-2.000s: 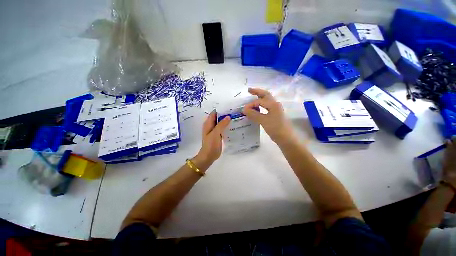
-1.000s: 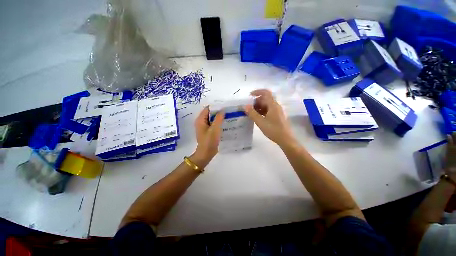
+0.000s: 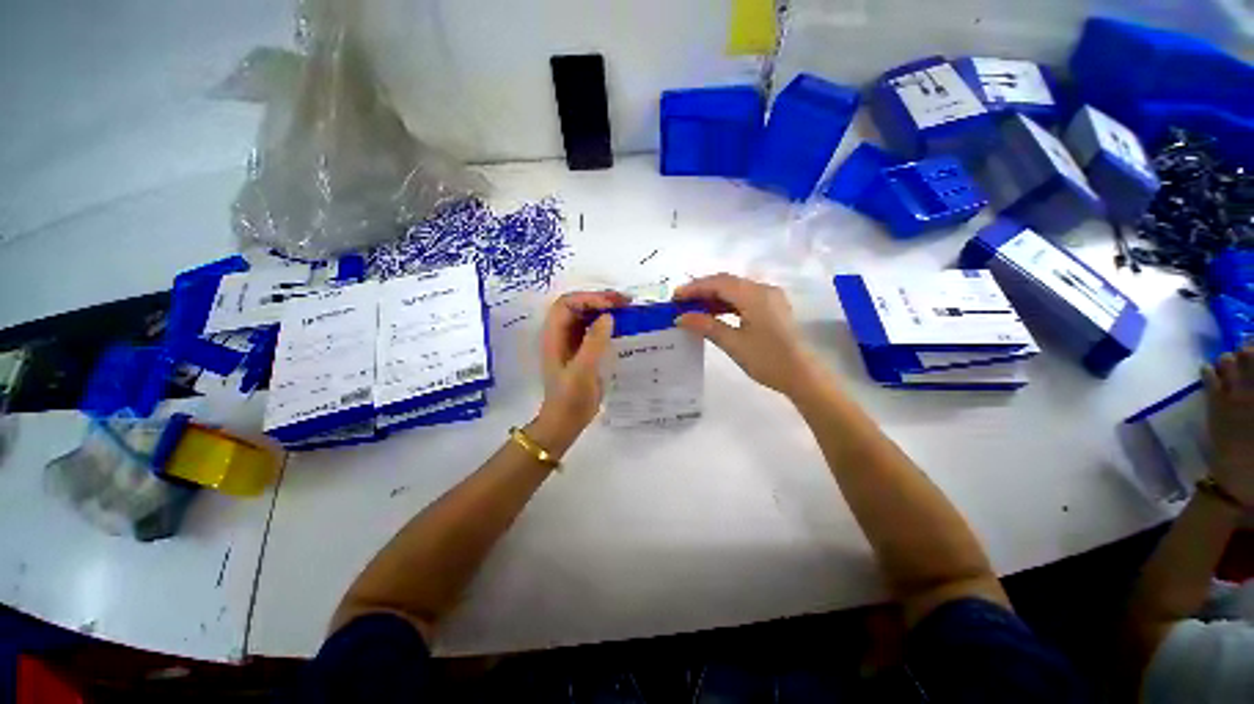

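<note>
A white retail box (image 3: 655,378) with small print stands or hangs upright in front of me at the centre of the table. A blue strip runs along its upper end. My left hand (image 3: 579,360) pinches the left end of the blue strip. My right hand (image 3: 740,327) pinches its right end. Something pale shows just behind the strip between my hands; I cannot tell what. Both hands are bare, and a gold bangle is on my left wrist.
Stacked boxes (image 3: 378,351) lie to the left, another box stack (image 3: 949,310) to the right. A heap of small strips (image 3: 481,241) and a plastic bag (image 3: 330,165) lie back left. Blue trays (image 3: 711,131) and box bundles (image 3: 1045,165) stand behind. Another person's hand (image 3: 1228,413) is far right.
The blue strip now shows wider and flatter between my fingertips. My right hand has lowered its raised fingers and moved onto the strip's right end. The other person's hand has shifted slightly.
</note>
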